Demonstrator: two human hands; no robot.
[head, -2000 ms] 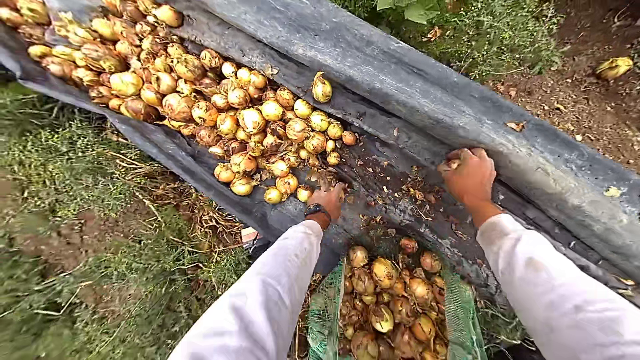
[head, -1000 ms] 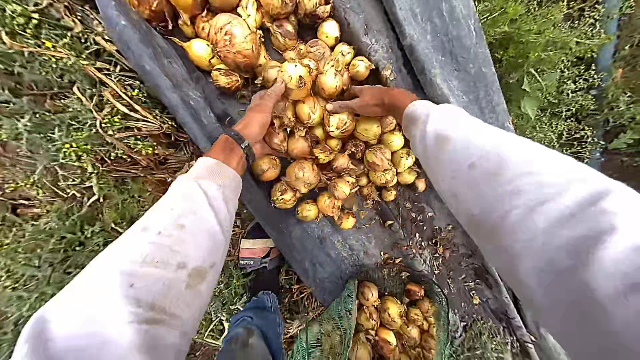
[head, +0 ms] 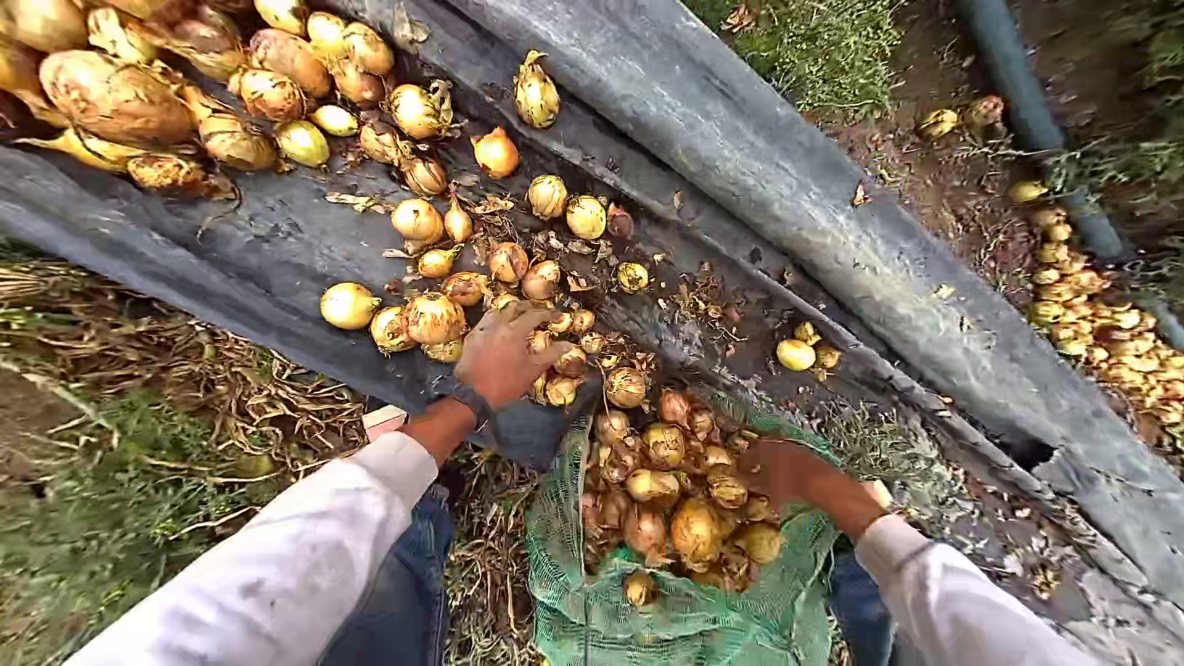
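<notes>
Many yellow-brown onions (head: 435, 319) lie loose on a dark grey sheet (head: 277, 240), with a denser pile at the upper left. Below the sheet's edge a green mesh sack (head: 666, 620) stands with its mouth spread, full of onions (head: 696, 532). My left hand (head: 509, 356), a dark band at its wrist, rests with spread fingers on small onions just left of the sack's mouth. At the right side of that mouth is my right hand (head: 782, 472), against the onions and the mesh; its fingers are blurred and partly hidden, so its hold is unclear.
A raised fold of the sheet (head: 795, 176) runs diagonally along the far side. Beyond it lie weeds, soil, a dark pipe (head: 1008, 74) and more onions (head: 1101, 324). Dry stalks (head: 231, 388) cover the ground at left. My jeans-clad legs (head: 398, 583) flank the sack.
A second ago both hands were around onions on the sheet; now my right hand is at the sack and my left lies near its mouth. Onions have shifted toward the sack. The view has moved.
</notes>
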